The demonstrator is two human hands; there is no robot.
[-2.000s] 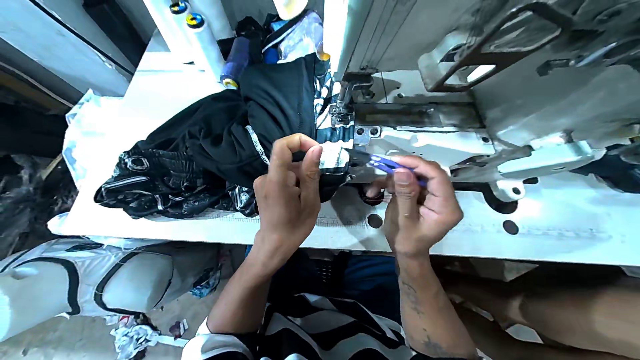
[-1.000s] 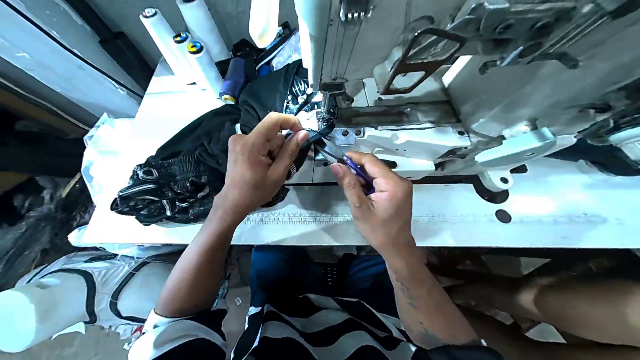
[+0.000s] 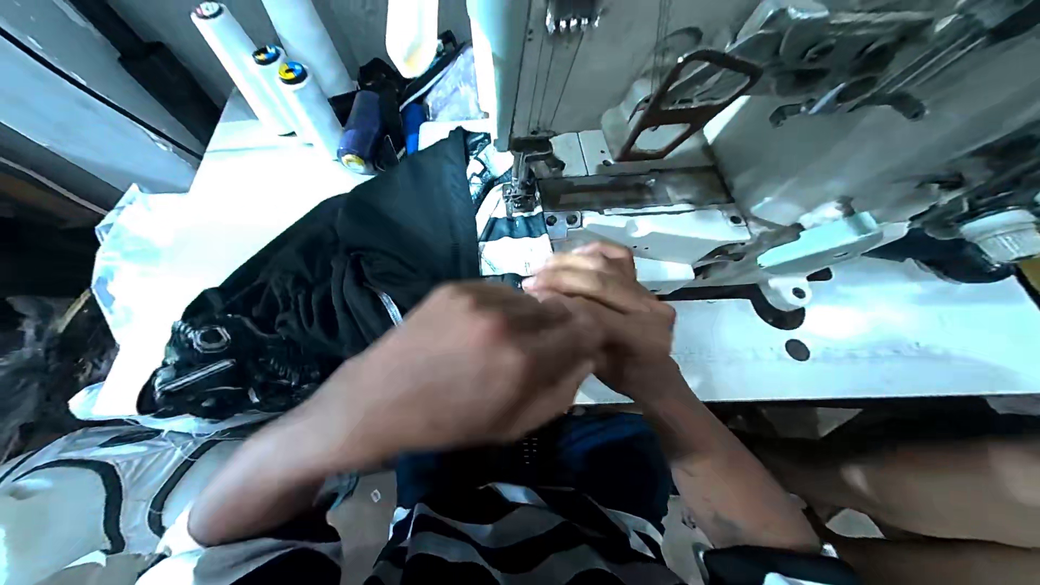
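Observation:
A black garment (image 3: 406, 219) lies on the white table, left of the sewing machine (image 3: 650, 236). Its black-and-white patterned edge (image 3: 512, 236) runs below the presser foot (image 3: 520, 191). My left hand (image 3: 496, 357), blurred and with curled fingers, crosses over in front of my right hand (image 3: 609, 317), just below that edge. The two hands overlap, so what either one holds is hidden. The purple-handled tool is not visible.
Thread cones (image 3: 313, 106) and a dark purple spool (image 3: 360, 130) stand at the back left. A clear plastic bag (image 3: 134, 244) hangs at the table's left edge. Another person's bare limb (image 3: 918, 487) is at the lower right.
My hands, side by side at the fabric edge a second ago with a purple-handled tool in the right one, now overlap nearer to me. The patterned edge lies exposed beneath the machine's foot.

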